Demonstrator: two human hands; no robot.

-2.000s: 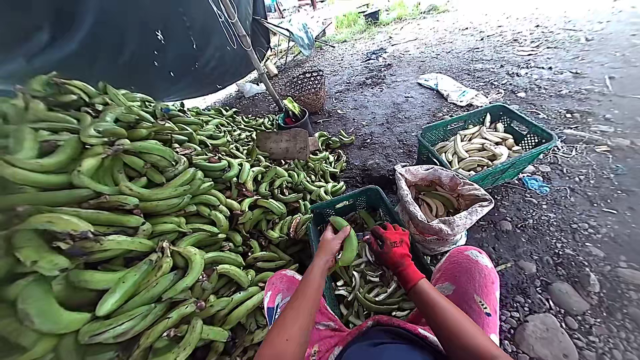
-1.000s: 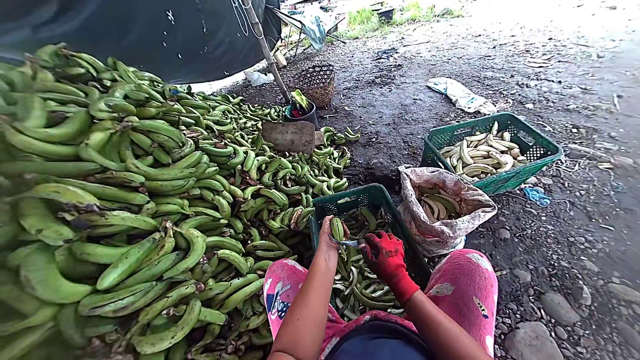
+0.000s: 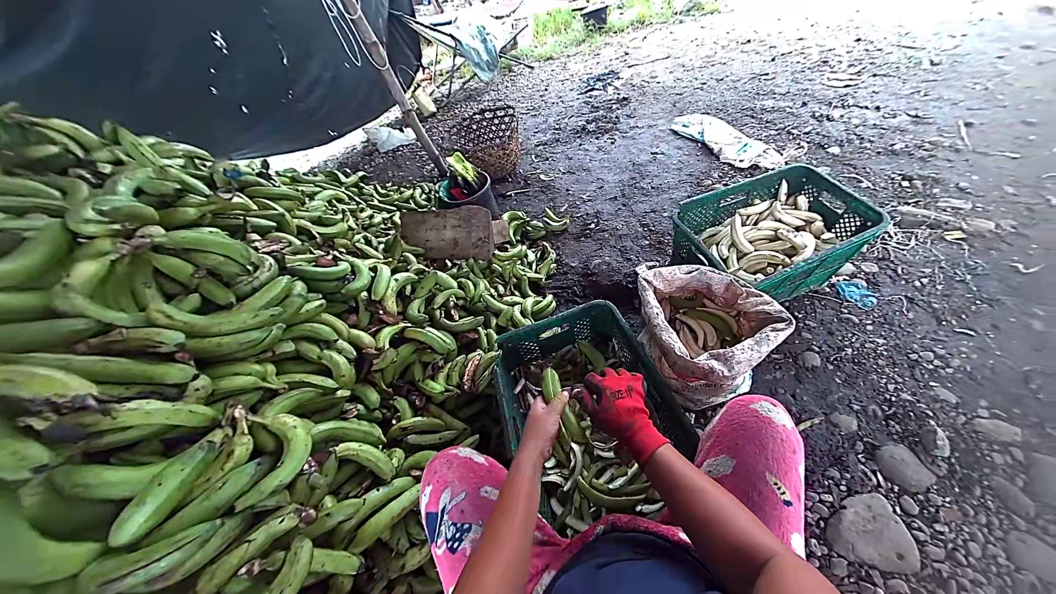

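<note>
My bare left hand [image 3: 543,422] is closed on a green plantain [image 3: 551,386] over a green plastic crate [image 3: 510,340] between my knees. My right hand [image 3: 615,406], in a red and black glove, is curled just right of the plantain; whether it holds a tool is hidden behind the fingers. Strips of green peel [image 3: 606,495] lie in the crate below both hands. A large heap of green plantains [image 3: 223,322] spreads along the left side, up to the crate.
Right of the crate stands an open woven sack [image 3: 672,371] holding peels or fruit. Beyond it, another green crate [image 3: 825,276] holds peeled plantains [image 3: 767,235]. A wooden board [image 3: 448,233], a dark bucket [image 3: 469,198], a woven basket [image 3: 488,148] and a pole [image 3: 400,91] are farther off. Stones [image 3: 873,532] lie at right.
Both hands stay over the near crate. The plantain in my left hand sits at a different angle than before, and my gloved right hand has shifted slightly beside it.
</note>
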